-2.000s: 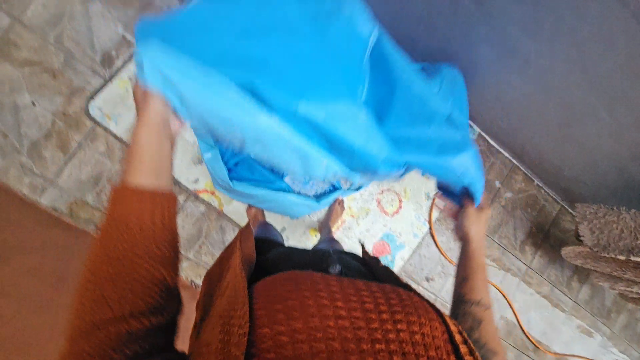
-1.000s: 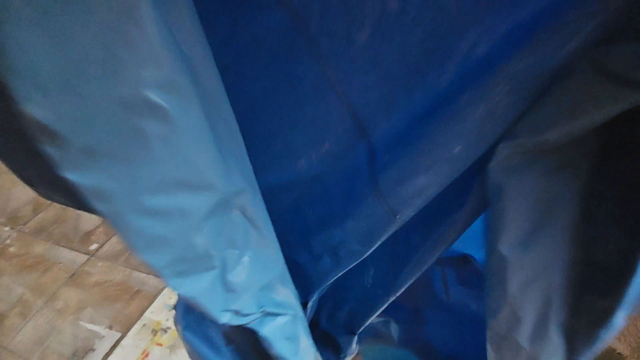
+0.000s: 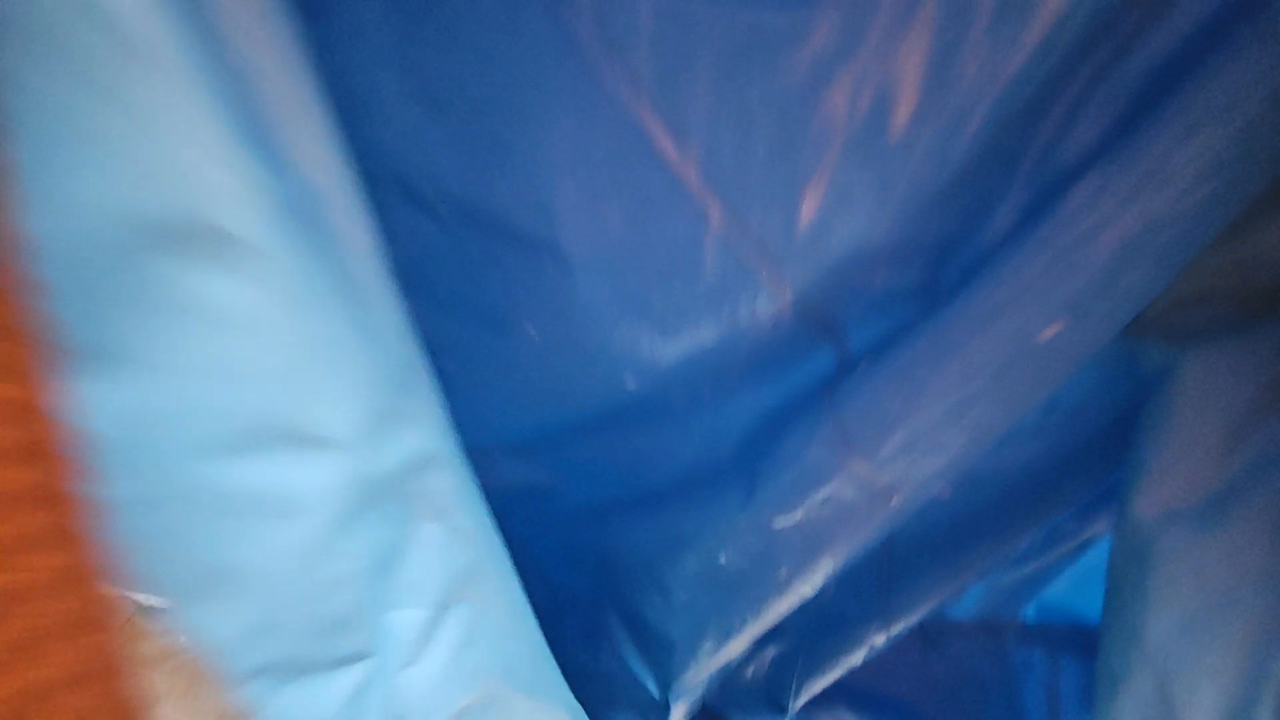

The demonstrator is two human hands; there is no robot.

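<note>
Blue plastic-like sheeting [image 3: 620, 300] fills nearly the whole head view, very close to the camera. Its darker, glossy side shows in the middle, with creases that run down to a gathered fold at the bottom. A paler blue flap [image 3: 260, 400] hangs along the left, and a duller part of it is at the right edge. The orange-brown knit sleeve [image 3: 40, 520] of my left arm shows at the left edge. Neither my left hand nor my right hand is in view; what they hold is hidden.
A small blurred patch of brown floor [image 3: 175, 665] shows at the lower left, between the sleeve and the pale flap. The sheeting hides the rest of the surroundings.
The blue sheeting, held out in both hands two seconds ago, has come up close before the camera and covers the view. The orange-brown sleeve has come into sight at the left since one second ago.
</note>
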